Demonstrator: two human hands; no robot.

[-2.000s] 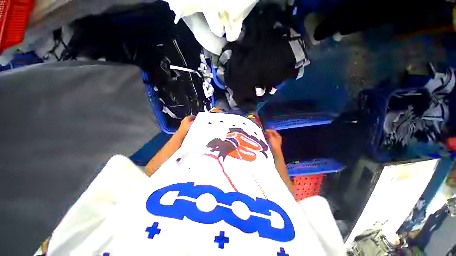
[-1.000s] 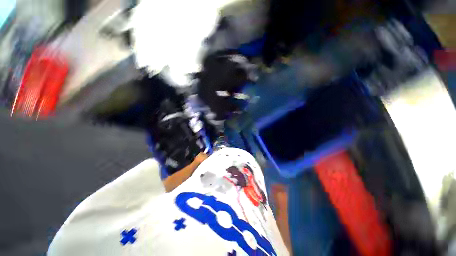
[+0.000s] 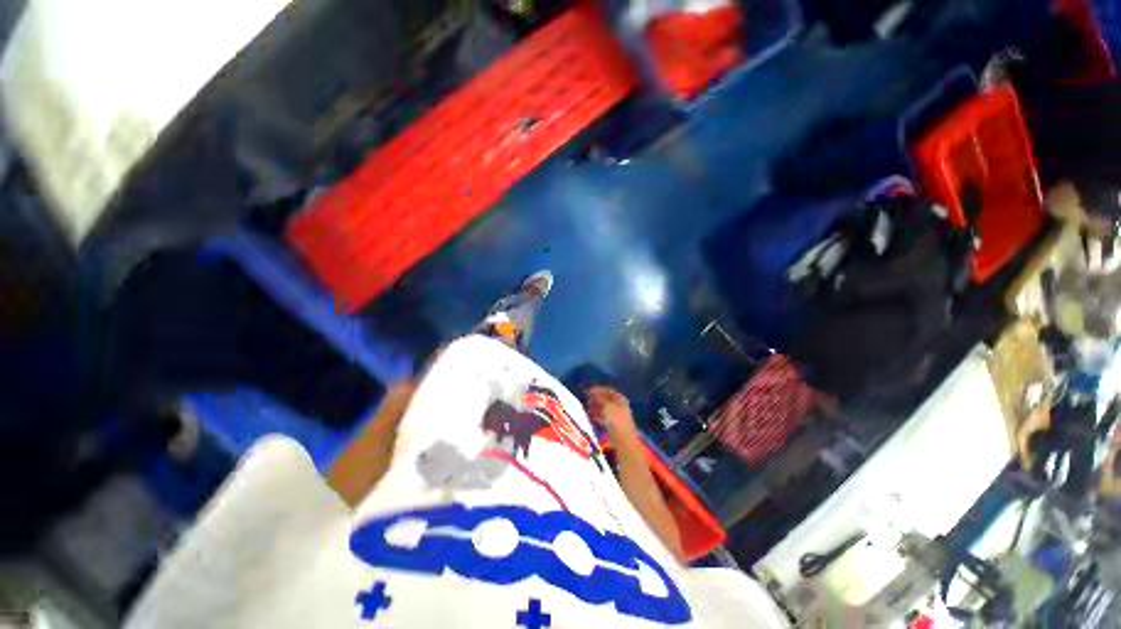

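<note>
My right hand hangs at the right of my white printed shirt; it is small and blurred, and nothing can be made out in it. My left forearm shows on the other side, but its hand is mostly hidden by the shirt. A long red perforated basket lies ahead on the left. A blue-rimmed basket with a dark inside is at the left. Neither hand is seen touching them.
Blue floor and my shoe tip are ahead. A person in dark clothing is at the right near a red crate. A red checked seat, a white table with scissors, and a red edge are at the lower right.
The view has swung right. The black garment heap, white fabric and grey cover have left the picture. The blue basket now shows at left; the red seat and white table show at right.
</note>
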